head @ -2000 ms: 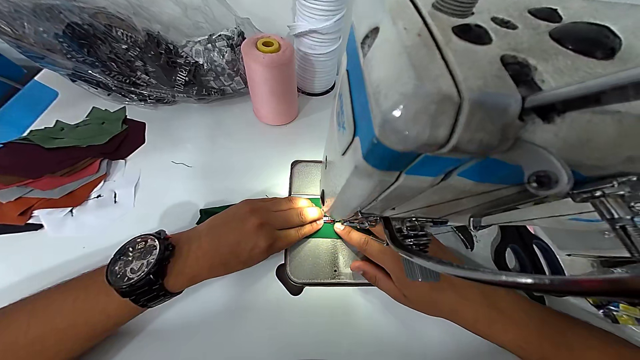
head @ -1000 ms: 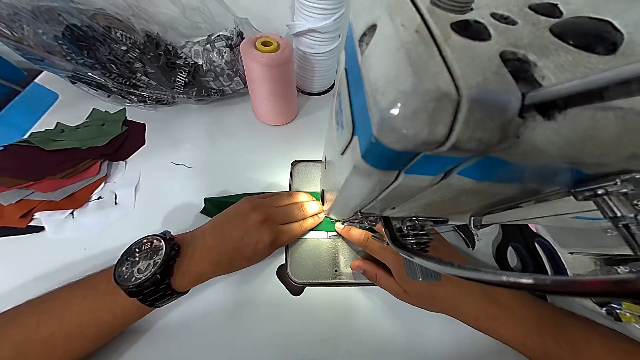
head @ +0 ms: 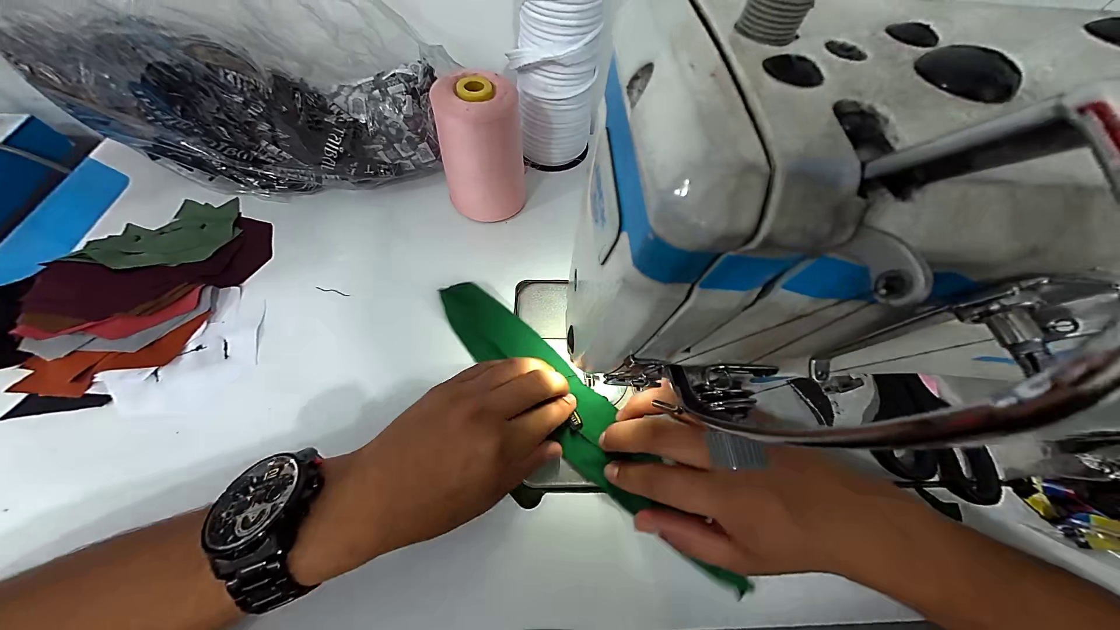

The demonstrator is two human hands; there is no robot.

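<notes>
A strip of green fabric (head: 494,328) lies slantwise over the metal needle plate (head: 542,302) of a sewing machine (head: 700,175), just left of the needle area. On the strip is a small dark label (head: 575,421) with writing. My left hand (head: 464,437), with a black watch at the wrist, pinches the strip beside this label. The fingers of my right hand (head: 709,490) rest on the lower part of the strip, below the presser foot area; a grey band wraps one finger. The machine's head hides the needle tip.
A pink thread cone (head: 479,149) and a roll of white tape (head: 558,87) stand behind the plate. A clear plastic bag of labels (head: 262,114) lies at the back left. Cut fabric pieces (head: 140,280) are stacked at the left. Black-handled scissors (head: 936,464) lie right of the machine.
The green fabric, which lay crosswise under the machine's needle area, is now turned slantwise, with more of it showing. Both hands have shifted a little toward the near edge with it.
</notes>
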